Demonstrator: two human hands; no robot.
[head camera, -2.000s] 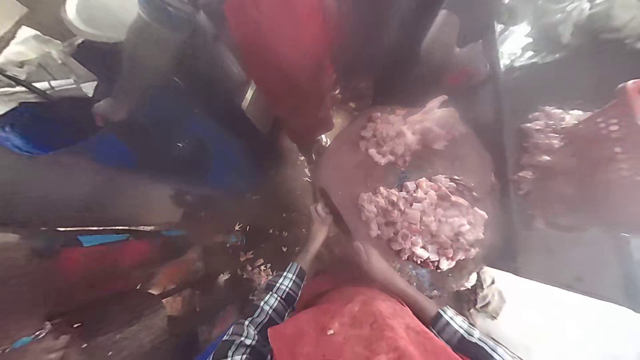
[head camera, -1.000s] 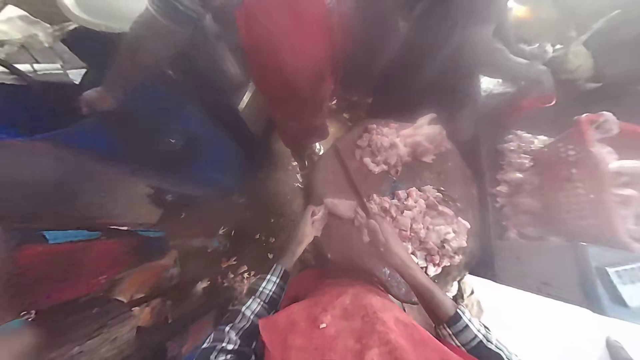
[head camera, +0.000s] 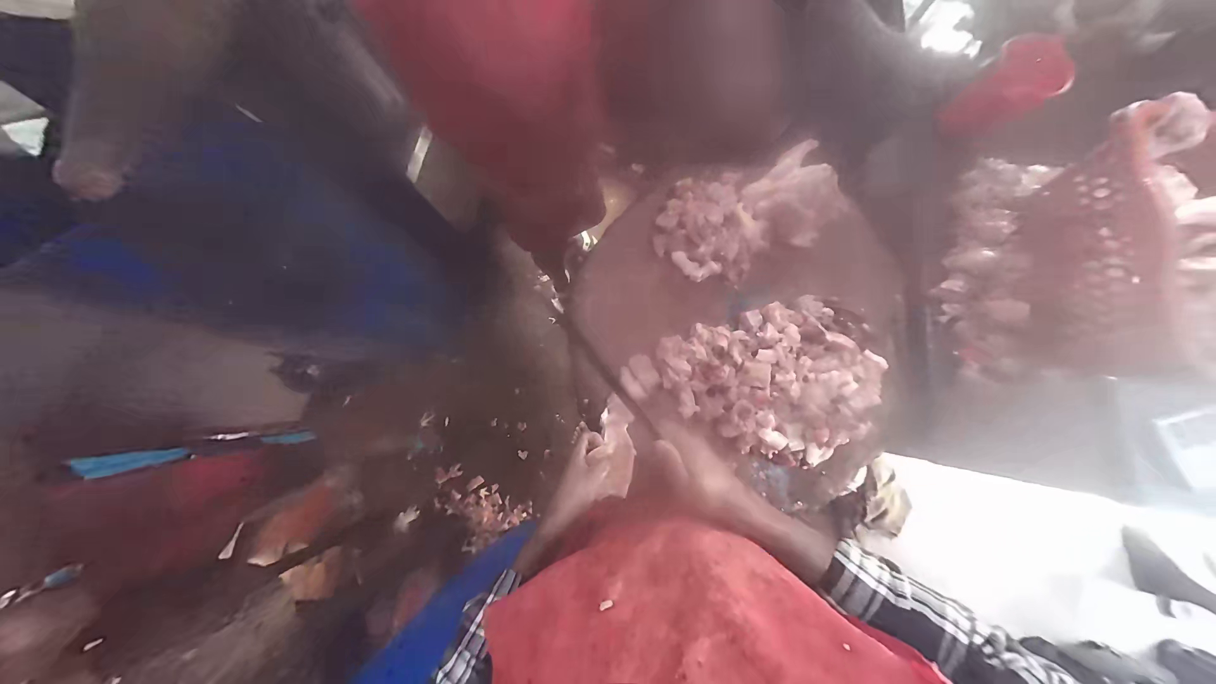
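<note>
In front of my red apron is a round chopping block (head camera: 617, 280) that bears two heaps of raw meat pieces. The larger heap of cut meat (head camera: 774, 380) lies right of my hands, and a smaller heap (head camera: 712, 223) lies at the block's far side. My left hand (head camera: 600, 461) holds a pale piece of meat (head camera: 617, 427) at the block's near left edge. My right hand (head camera: 679, 475) grips a long knife (head camera: 608, 370), whose dark blade points away and to the left across the block. Blur hides the finer detail of my fingers.
Across the block stands a person in a red garment (head camera: 494, 104). At the left edge another person's hand (head camera: 90, 180) hangs near blue material (head camera: 190, 237). Meat and a red perforated crate (head camera: 1102, 256) stand at right. Scraps (head camera: 484, 508) lie on the ground. A white surface (head camera: 988, 522) is near right.
The knife has moved back toward my body and the block's left edge since a second ago. Both hands have come nearer to my apron. A red object shows more plainly at the upper right.
</note>
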